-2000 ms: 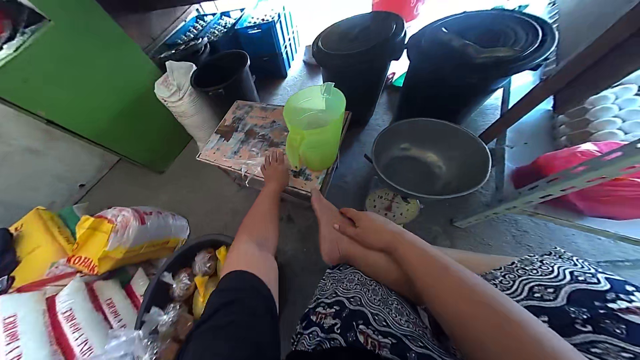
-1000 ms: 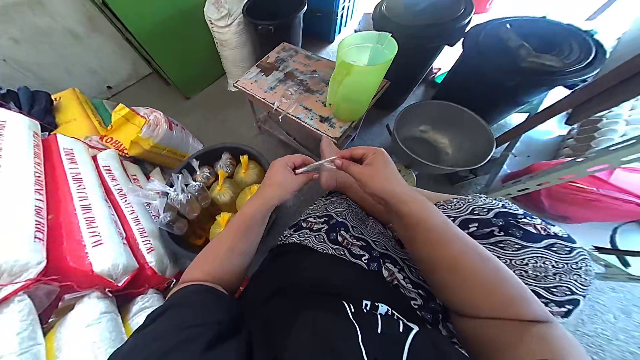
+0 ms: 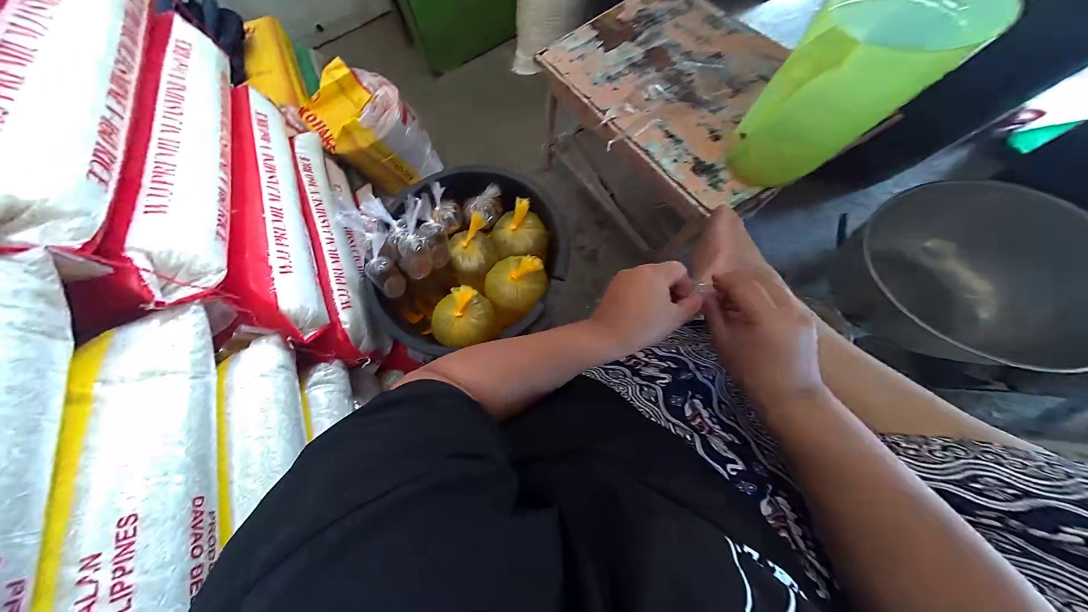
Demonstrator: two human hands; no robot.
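My left hand (image 3: pixel 646 308) and my right hand (image 3: pixel 759 330) meet above my lap, close to my bare foot (image 3: pixel 724 242). Between their fingertips is a small, clear or whitish piece (image 3: pixel 704 288), mostly hidden; what it is I cannot tell. To the left, a dark plastic tub (image 3: pixel 557 246) holds several knotted bags of yellow content (image 3: pixel 517 285) and several small clear tied bags (image 3: pixel 416 253). Beyond my hands a green translucent plastic pitcher (image 3: pixel 867 93) stands at the corner of a worn wooden stool (image 3: pixel 671 93).
Stacked rice sacks (image 3: pixel 183 161) fill the left side. A yellow printed bag (image 3: pixel 365 127) lies behind the tub. At the right is a large grey metal basin (image 3: pixel 977 272). A green panel (image 3: pixel 459 30) stands at the back.
My left hand was on the stool and my right hand at my foot two seconds ago; both then came together over my lap, holding a thin whitish strip. The view has swung toward the sacks.
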